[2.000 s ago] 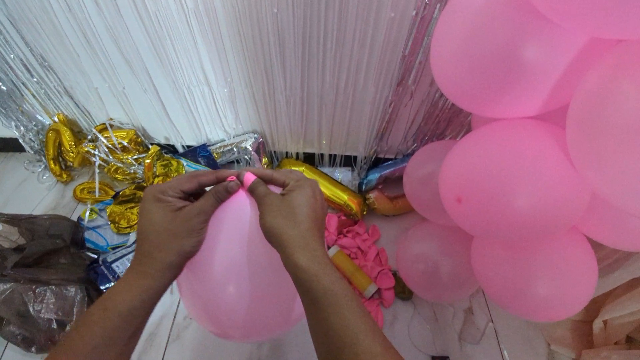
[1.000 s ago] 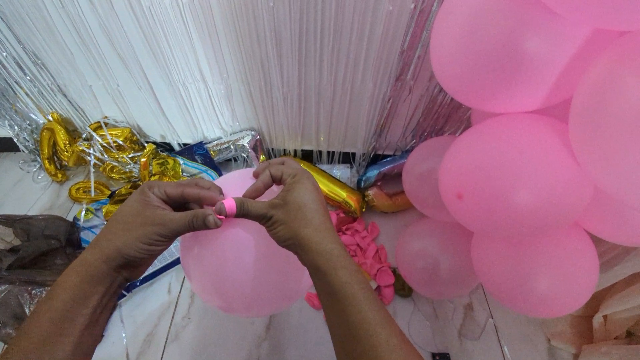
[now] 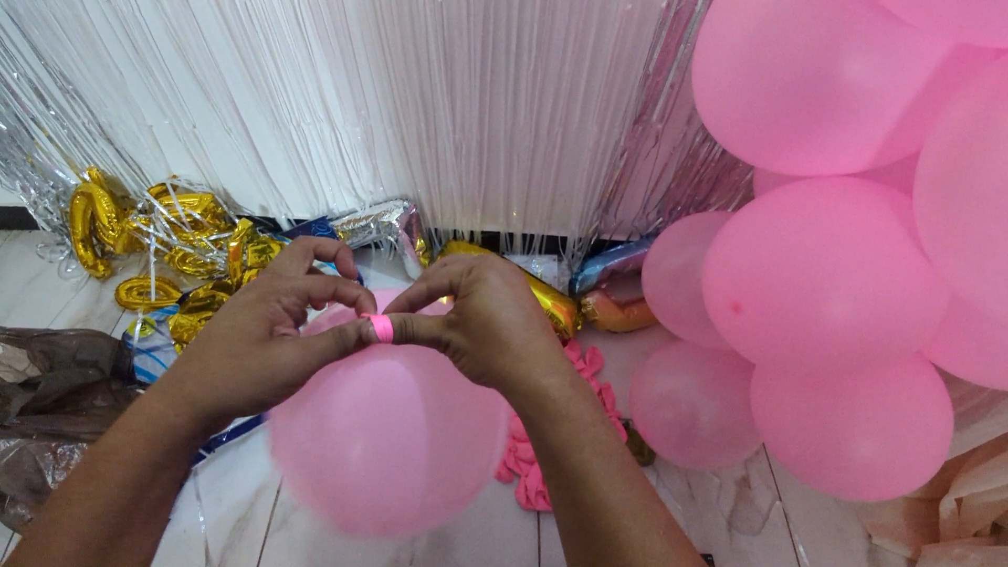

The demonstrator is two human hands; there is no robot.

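Observation:
An inflated pink balloon (image 3: 394, 441) hangs beneath my two hands, above the tiled floor. Its neck (image 3: 382, 327) is wound as a bright pink band around the tip of my right thumb. My left hand (image 3: 287, 339) pinches the neck from the left with thumb and index finger, its other fingers raised and bent. From the other side my right hand (image 3: 472, 315) grips it, the thumb through the loop and the index finger bent over it. Whether a knot is formed cannot be told.
A cluster of inflated pink balloons (image 3: 819, 268) fills the right side. Uninflated pink balloons (image 3: 531, 465) lie behind my right forearm. Gold foil balloons (image 3: 98, 224) and silver streamers lie at the back left, below a foil fringe curtain (image 3: 472, 118). Dark plastic bags (image 3: 63, 386) are at the left.
The neck, pinched between my fingertips two seconds ago, is now looped around my right thumb. Both hands have moved down toward me. The yellow tube seen earliest on the uninflated balloons is not visible now.

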